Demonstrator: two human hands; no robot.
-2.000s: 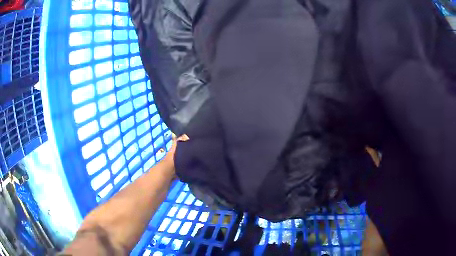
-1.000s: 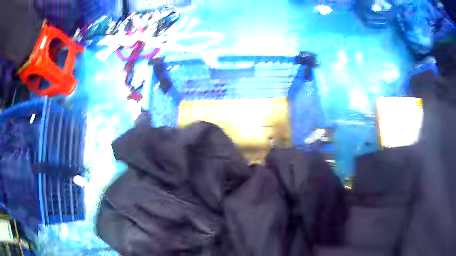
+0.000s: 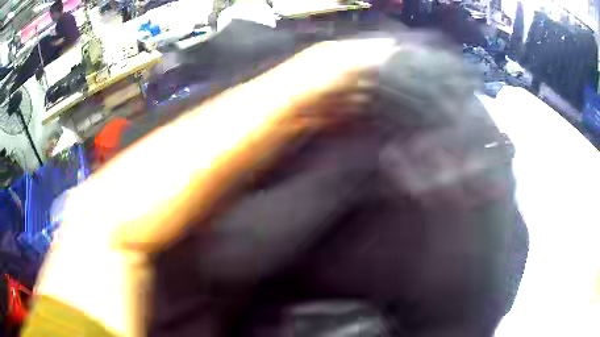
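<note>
A large dark garment bundle fills the middle and bottom, heavily blurred. A shinier grey fold shows at its bottom edge. Its right side overlaps the white table; whether it rests on it I cannot tell. My left forearm, bare and overexposed, crosses from the lower left over the bundle. My left hand is a blur at the bundle's upper part, and its fingers cannot be made out. My right hand is not in view.
A blue crate and a red-orange stool stand at the left. A fan, worktables and a person are behind at upper left. Dark garments hang at upper right.
The view has swung up from the floor and blue crates to the white table and workshop. The dark bundle has moved with it, and my left forearm now lies across it.
</note>
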